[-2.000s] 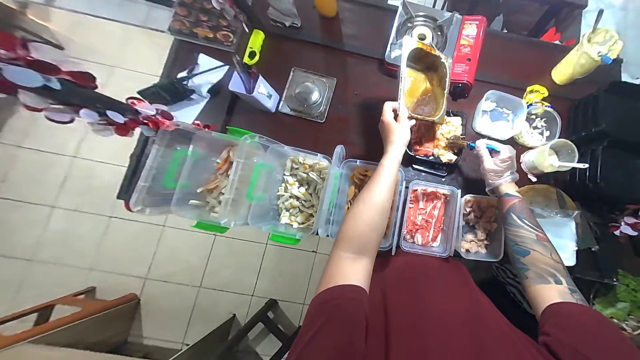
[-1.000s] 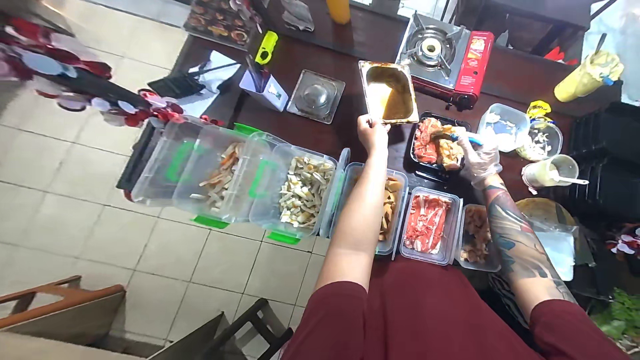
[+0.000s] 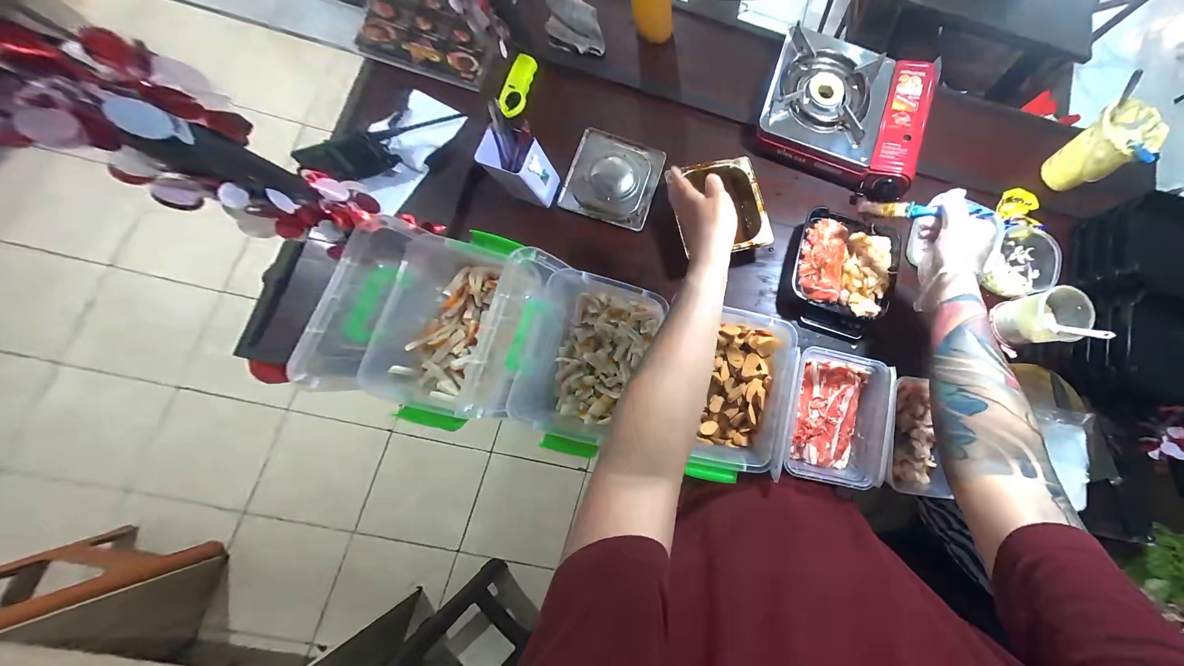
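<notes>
My bare left hand (image 3: pixel 705 217) is over a square metal pan (image 3: pixel 751 199) with brown sauce residue, standing on the dark table; its fingers are apart at the pan's near-left part. In a clear plastic glove, my right hand (image 3: pixel 957 236) grips a basting brush (image 3: pixel 895 210) with a blue handle, bristles pointing left. A black tray (image 3: pixel 814 301) of sliced red meat (image 3: pixel 823 264) and paler meat pieces (image 3: pixel 866 268) lies between my hands. Nearer me are clear tubs of marbled meat slices (image 3: pixel 828 413), chopped meat (image 3: pixel 914 430) and brown sliced pieces (image 3: pixel 740 379).
A portable gas stove (image 3: pixel 846 106) stands at the back. Left are a square metal lid (image 3: pixel 612 178), a white holder (image 3: pixel 518 166) and lidded tubs (image 3: pixel 592 356). To the right are a white cup (image 3: pixel 1041 316), a yellow-filled jug (image 3: pixel 1101 143) and stacked black containers (image 3: pixel 1133 277).
The metal pan, lifted and tilted in my left hand earlier, now stands on the table. My right hand has raised the brush off the meat in the black tray.
</notes>
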